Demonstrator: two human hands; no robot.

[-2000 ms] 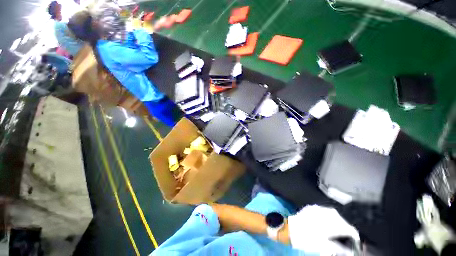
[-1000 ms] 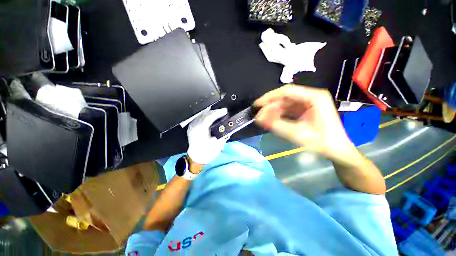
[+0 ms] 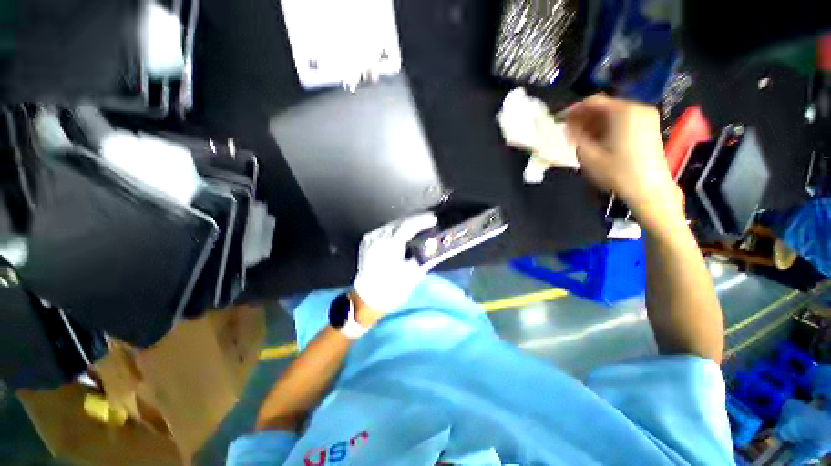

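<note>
My left hand [image 3: 392, 266], in a white glove, holds a black electronic unit [image 3: 463, 238] edge-on at the bench's front edge, its port panel facing up toward me. My bare right hand [image 3: 620, 136] is blurred, over the bench beside a crumpled white glove [image 3: 538, 132] and near the parts bins. I cannot tell whether its fingers hold anything. A black bin [image 3: 536, 41] of shiny metal pieces and a blue bin [image 3: 638, 50] are at the top.
A flat black unit [image 3: 360, 159] lies behind my left hand, below a pale plate [image 3: 343, 41]. Stacked black units [image 3: 109, 246] stand at left above an open cardboard box [image 3: 205, 373]. Upright units [image 3: 740, 177] and a red pad [image 3: 685, 136] are at right, near a blue plastic bin [image 3: 606, 271].
My right hand has moved from the unit's port panel up and right toward the bins. My left hand still holds the unit. The view has shifted slightly.
</note>
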